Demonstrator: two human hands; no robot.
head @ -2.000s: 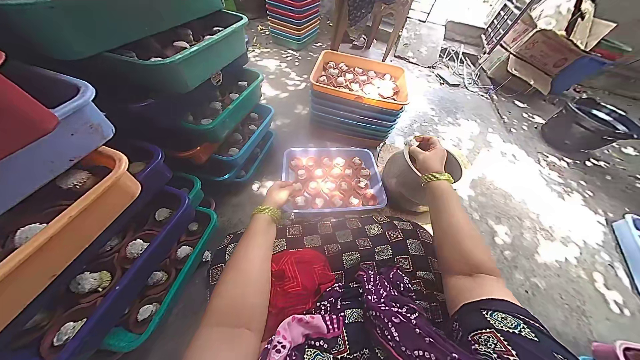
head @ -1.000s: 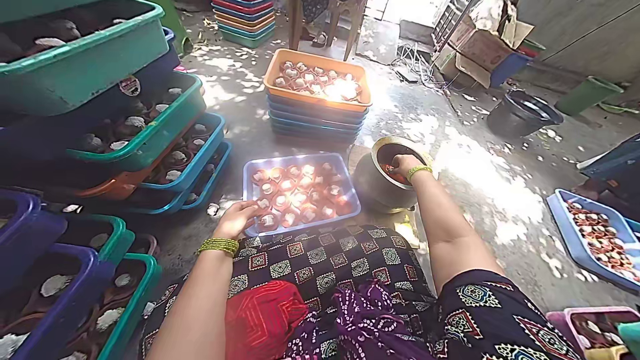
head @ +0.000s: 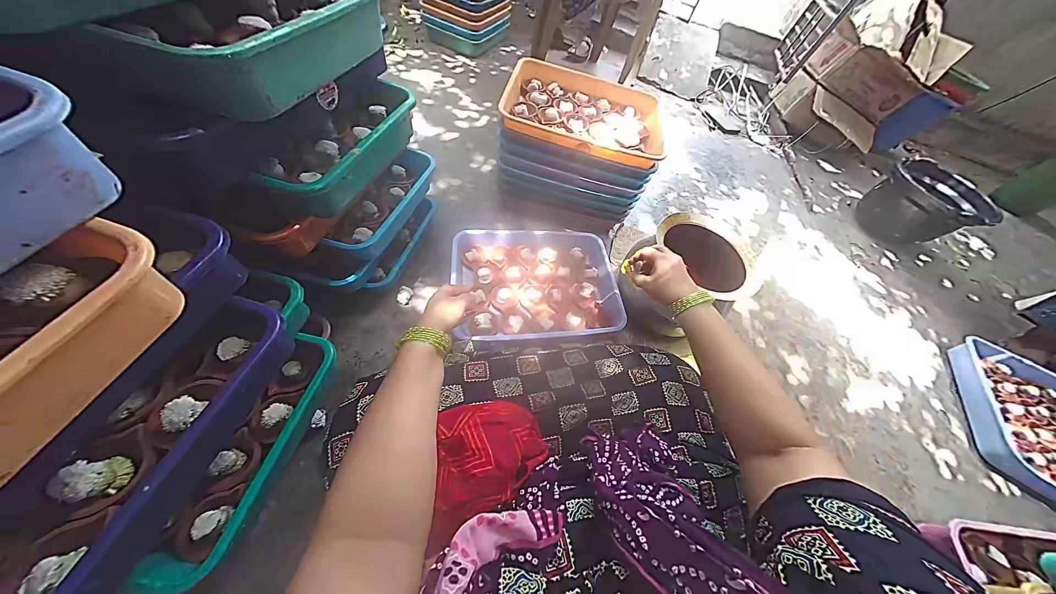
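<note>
A pale blue plastic tray [head: 540,333] lies on the ground before my knees, filled with small reddish-brown cups topped with white pieces. My left hand [head: 452,308] rests at its left edge, fingers over a cup; whether it grips anything cannot be told. My right hand [head: 660,274] pinches a small yellowish thing [head: 634,266] between thumb and fingers, beside the rim of a round metal pot [head: 683,221] that holds dark contents. Behind the tray, an orange tray [head: 582,146] of similar cups tops a stack of blue trays [head: 569,181].
Stacked green, purple and orange trays [head: 247,82] with white-topped cups crowd my left. A blue tray [head: 978,412] of small reddish and white pieces lies far right, near a pink tray [head: 961,536]. A black tub [head: 916,206] and cardboard box [head: 866,82] stand behind.
My right hand was down inside the pot's mouth one second ago and is now out at its left side, holding a small yellowish thing. My left hand stays at the tray's left edge.
</note>
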